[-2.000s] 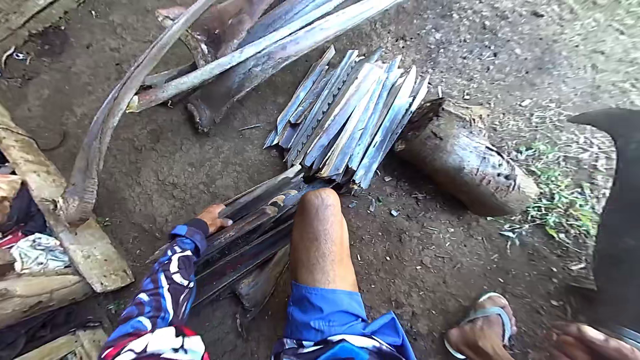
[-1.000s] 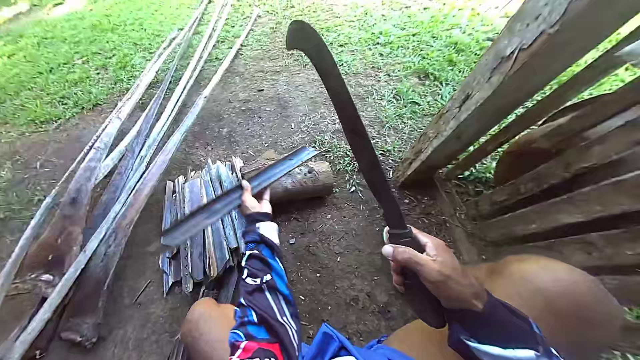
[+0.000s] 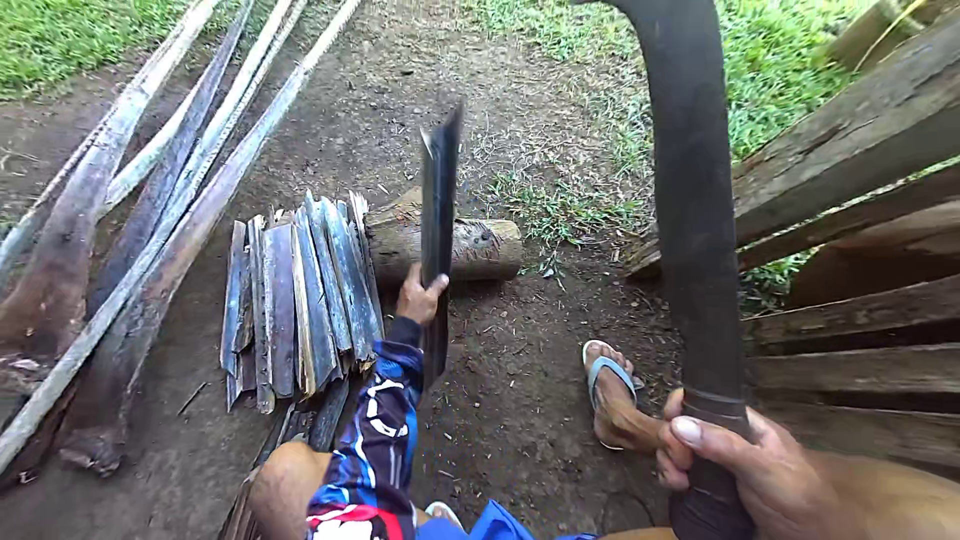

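Observation:
My left hand grips a dark, channel-shaped length of palm frond stalk, held upright in front of a short log that lies on the dirt. Raised at the right, my right hand holds a machete by its dark handle; the broad blade points up and its tip is cut off by the top of the view. Left of the log is a stack of cut stalk pieces, laid side by side. More dark pieces lie below the stack, partly hidden by my knee and sleeve.
Long uncut palm fronds lie on the ground at the left. A fence or wall of weathered boards stands close at the right, beside the machete. My sandaled foot rests on the dirt below the log. Grass grows beyond the log.
My left hand has turned the stalk piece from slanting across the stack to upright by the log. Two seconds ago that hand was down at the lower pieces. The view has shifted.

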